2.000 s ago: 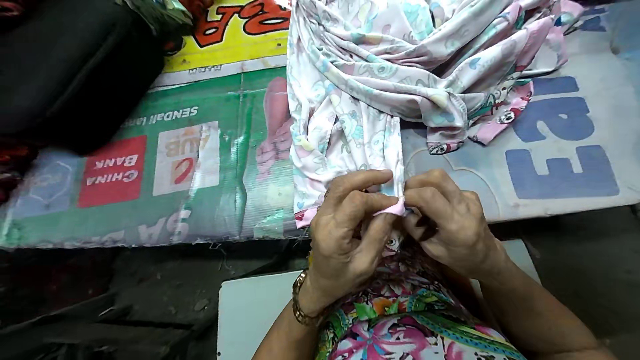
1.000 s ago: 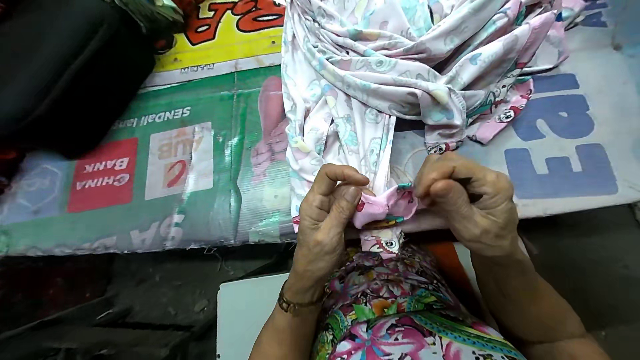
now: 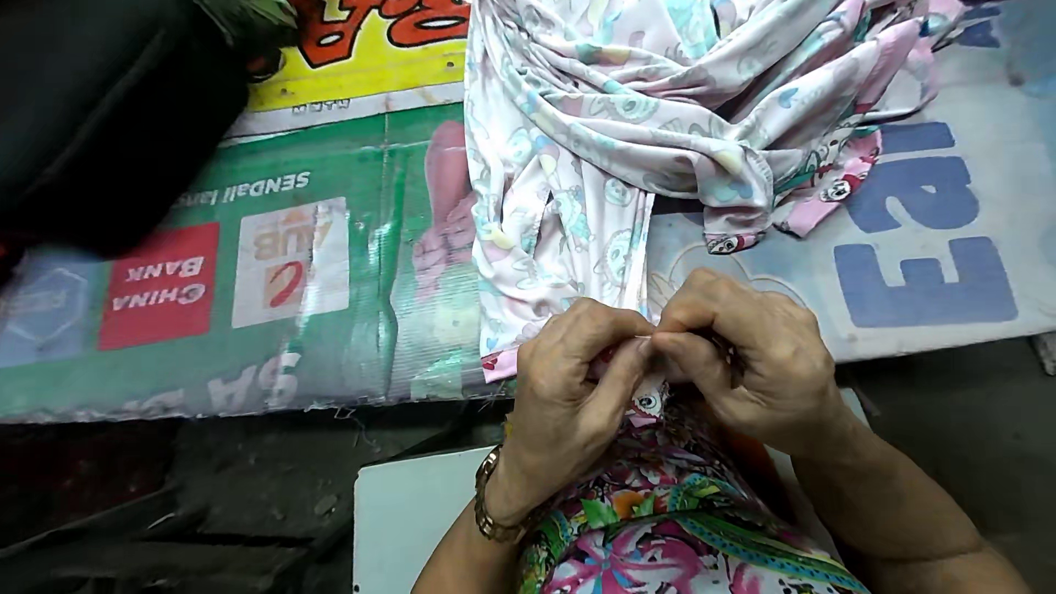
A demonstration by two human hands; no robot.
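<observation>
A light printed garment [image 3: 569, 223] with pink trim lies bunched on the covered table, one part reaching down to the near edge. My left hand [image 3: 577, 396], with a bracelet on the wrist, pinches the pink trim between thumb and forefinger. Against it, fingertips nearly touching, my right hand [image 3: 742, 355] pinches the same edge. Most of the held part is hidden behind the fingers. A small end of printed fabric [image 3: 648, 402] hangs below them, over the floral clothing [image 3: 660, 528] on my lap.
Green printed sheeting [image 3: 355, 330] and pale printed sheeting [image 3: 924, 330] cover the table. A black object [image 3: 107, 115], too dark to identify, stands at the upper left, beside a yellow printed sheet [image 3: 371, 74]. A white panel [image 3: 412, 520] is below the table edge.
One second ago my hands were apart, with the pink trim spread between them. They have come together, and the fingertips now meet at the fabric.
</observation>
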